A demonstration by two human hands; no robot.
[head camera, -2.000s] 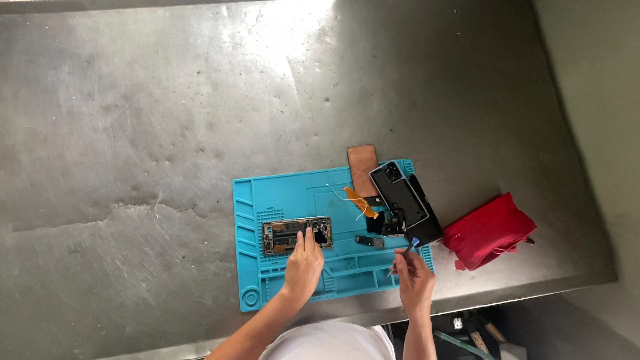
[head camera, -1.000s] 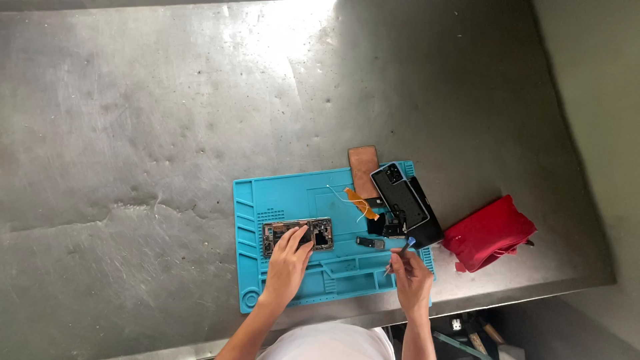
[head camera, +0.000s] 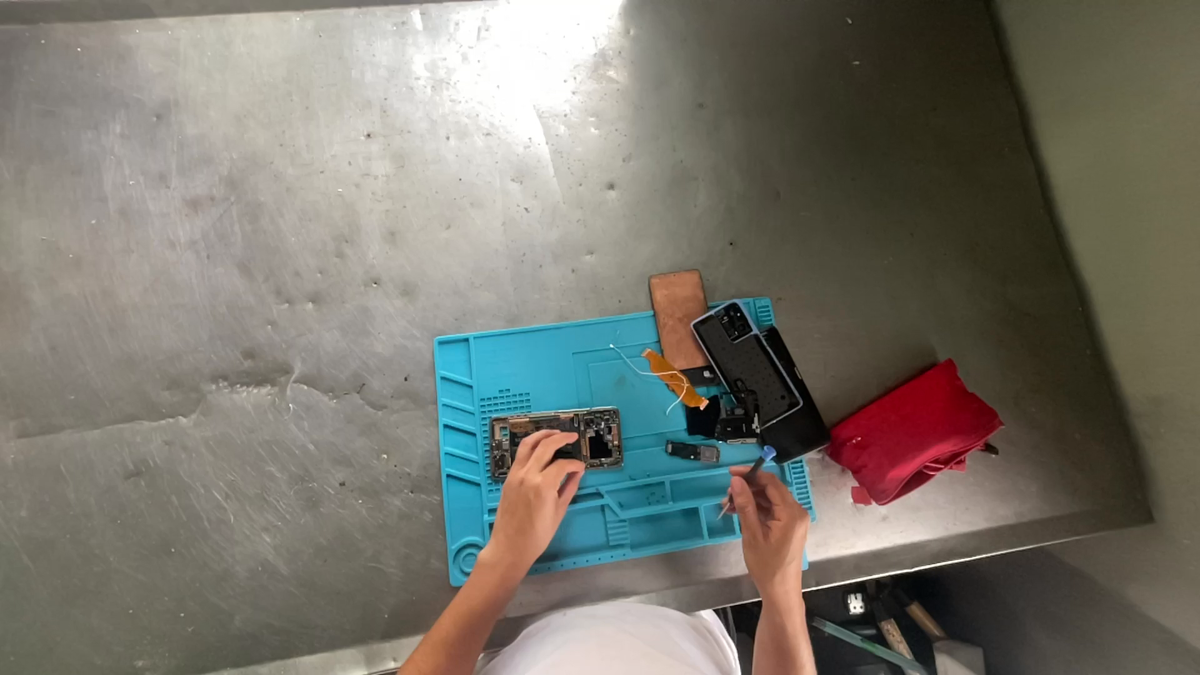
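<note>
An opened smartphone with bare inner parts lies on a blue silicone repair mat. My left hand rests over its middle, fingers apart, fingertips at the phone's inner parts; whether they pinch something cannot be told. My right hand holds a small screwdriver with a blue end cap, its thin tip pointing down left over the mat's trays. Between the hands lies a small dark phone part. Farther up are an orange flex cable, a thin white wire and more black parts.
A phone back cover leans over a black box-like item at the mat's right. A brown flat slab overlaps the mat's top edge. A red pouch lies on the metal table. Tools sit below the table edge.
My left hand has moved slightly left over the phone since the earliest frame. My right hand keeps the screwdriver and has shifted only a little.
</note>
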